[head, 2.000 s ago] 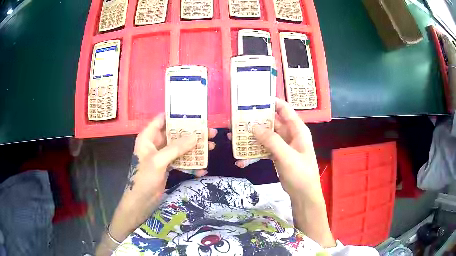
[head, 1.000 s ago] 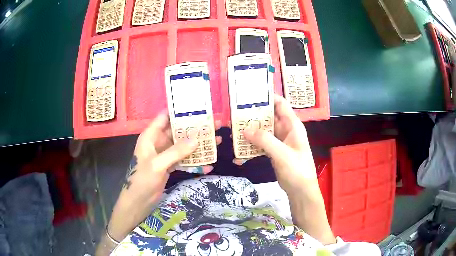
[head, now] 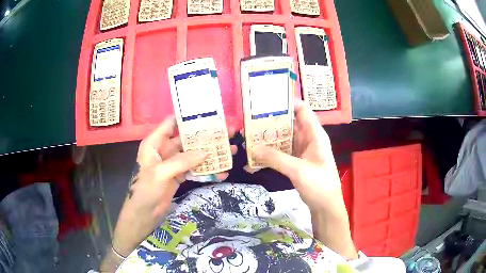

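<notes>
My left hand (head: 168,160) holds a gold keypad phone (head: 201,114), its top tilted a little left, with the thumb on the number keys. My right hand (head: 296,152) holds a second gold phone (head: 268,106) upright, its thumb on the upper number keys. Both screens are lit white with blue bars, and each has a green-blue tab at its upper right edge. Behind them lies the red phone tray (head: 109,135) with several gold phones. The front-left phone (head: 106,80) has a lit screen; the front-right phone (head: 316,66) is dark. The phone beside it is partly hidden by my right-hand phone.
The tray lies on a dark green worktop (head: 383,80). A brown cardboard box (head: 418,21) stands at the back right, with part of another red tray (head: 473,64) at the right edge. A red tray without phones (head: 386,200) stands low at right. Grey cloth shows at both sides.
The left phone has risen slightly and its top has tipped left. Both thumbs have moved on the keys, the right one from the navigation key down to the number keys.
</notes>
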